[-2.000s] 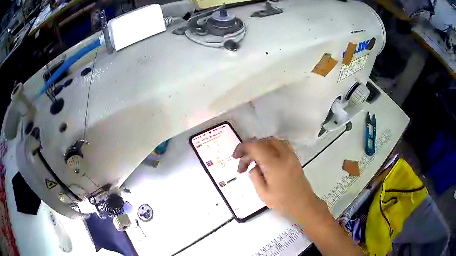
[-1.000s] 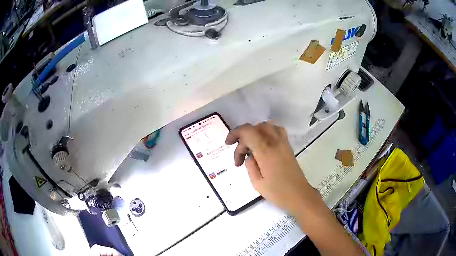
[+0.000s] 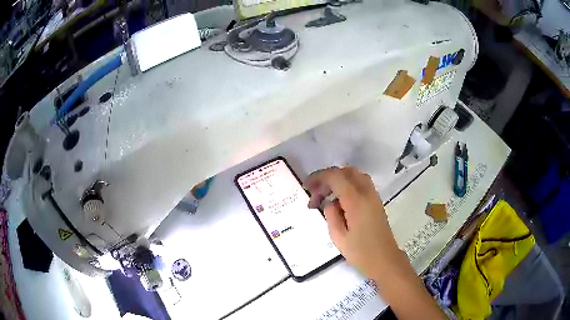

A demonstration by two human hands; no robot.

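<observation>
A smartphone (image 3: 284, 219) with a lit white and pink screen lies on the machine bed under the arm. My right hand (image 3: 350, 215) is over its right edge, fingers bent and holding nothing. A dark fabric piece (image 3: 134, 294) lies under the presser foot (image 3: 147, 275) at the lower left. A small pale patch at the bottom edge by this fabric may be a fingertip of my left hand, but it is too cut off to tell.
The white sewing machine arm (image 3: 250, 106) spans the view. A round metal disc (image 3: 182, 269) lies right of the foot. Blue-handled snips (image 3: 460, 170) lie at the table's right. A yellow panel (image 3: 494, 250) hangs at the right edge. Another dark piece (image 3: 33, 247) lies far left.
My right hand has shifted slightly right, away from the middle of the phone screen. The camera view has tilted and moved back. The phone and dark fabric remain in place.
</observation>
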